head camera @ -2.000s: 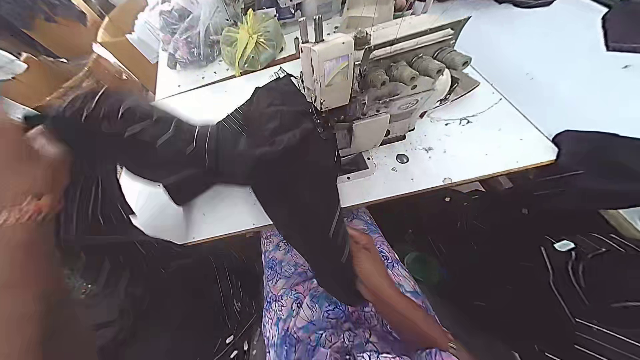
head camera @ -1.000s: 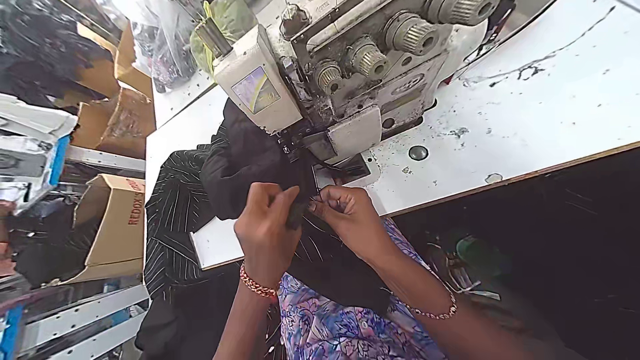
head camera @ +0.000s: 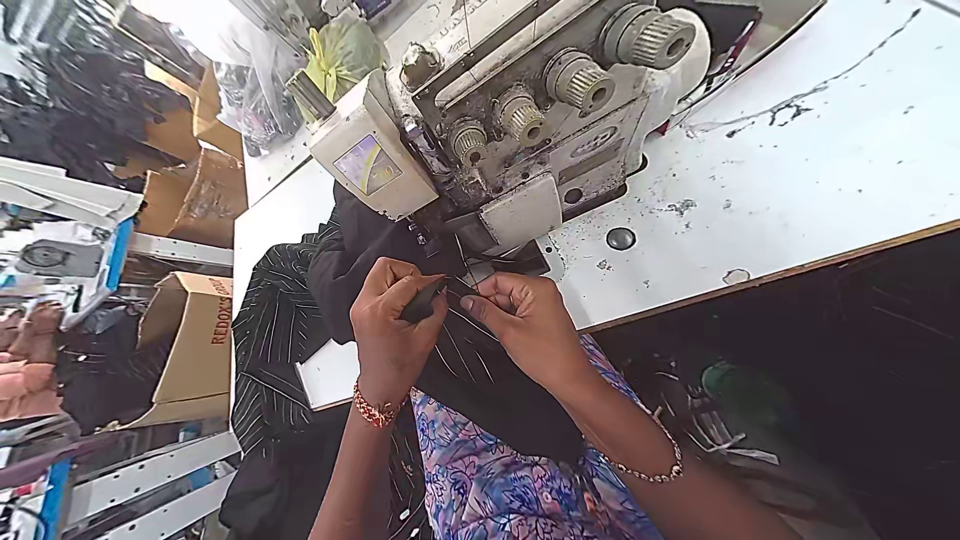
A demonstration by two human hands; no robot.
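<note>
An overlock sewing machine [head camera: 555, 112] stands on the white table. Under its presser foot area lies black cloth [head camera: 367, 240], which runs down toward my lap. My left hand [head camera: 394, 322] pinches a fold of this cloth just in front of the machine. Close beside it, my right hand [head camera: 525, 315] pinches the cloth's edge between thumb and fingers, near thin threads by the needle area. Pinstriped black cloth [head camera: 277, 315] hangs over the table edge at the left. Whether the needle touches the cloth cannot be seen.
The white tabletop [head camera: 750, 195] extends to the right, with a wooden front edge. A yellow-green plastic bag [head camera: 345, 60] sits behind the machine. An open cardboard box [head camera: 199, 345] and metal racks stand at the left. Dark cloth lies low on the right.
Two seconds ago my hands were far apart with the black cloth stretched between them; now they are together at the machine. The view has moved closer to the machine.
</note>
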